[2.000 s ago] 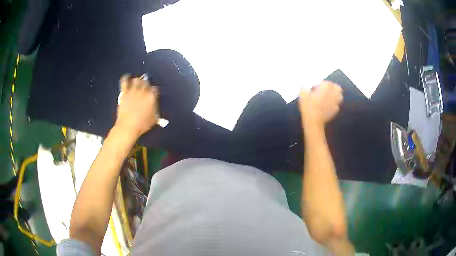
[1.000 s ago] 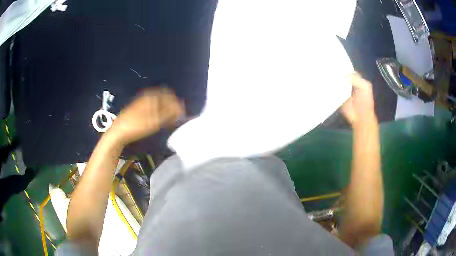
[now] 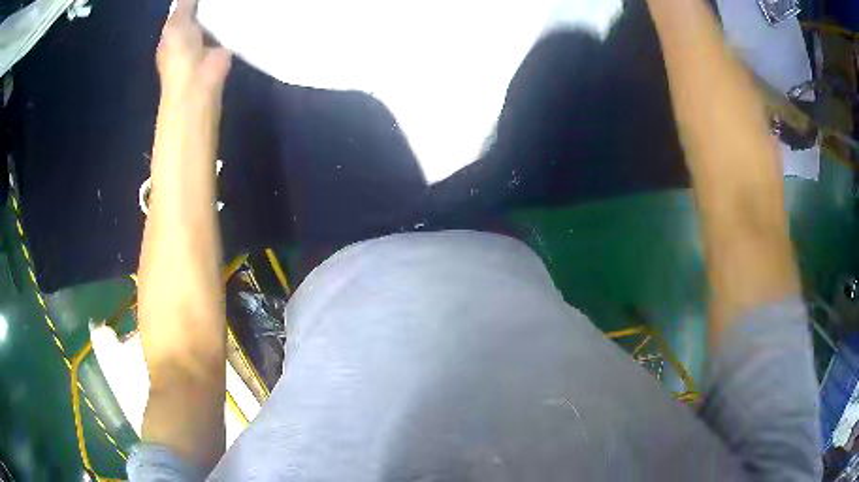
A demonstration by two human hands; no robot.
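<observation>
A large bright white cut fabric panel (image 3: 377, 42) spreads over the black-covered table (image 3: 311, 155), with a pointed end towards me and its far part cut off by the top edge. My left hand (image 3: 191, 49) is at the panel's left edge and grips it; its fingertips are partly cut off by the top edge. My right forearm reaches up past the panel's right side, and my right hand is beyond the top edge. A white tape roll (image 3: 144, 195) is partly hidden behind my left forearm.
The iron's handle (image 3: 789, 118) shows partly behind my right forearm, beside a pale sheet (image 3: 801, 160) at the right table end. White scraps (image 3: 79, 9) lie far left. A yellow-framed rack (image 3: 75, 395) with white cloth (image 3: 122, 367) stands below left.
Both arms have reached forward and apart. The panel has moved away from my body and spread wider to the left. My left hand, apart from it before, is now at its edge.
</observation>
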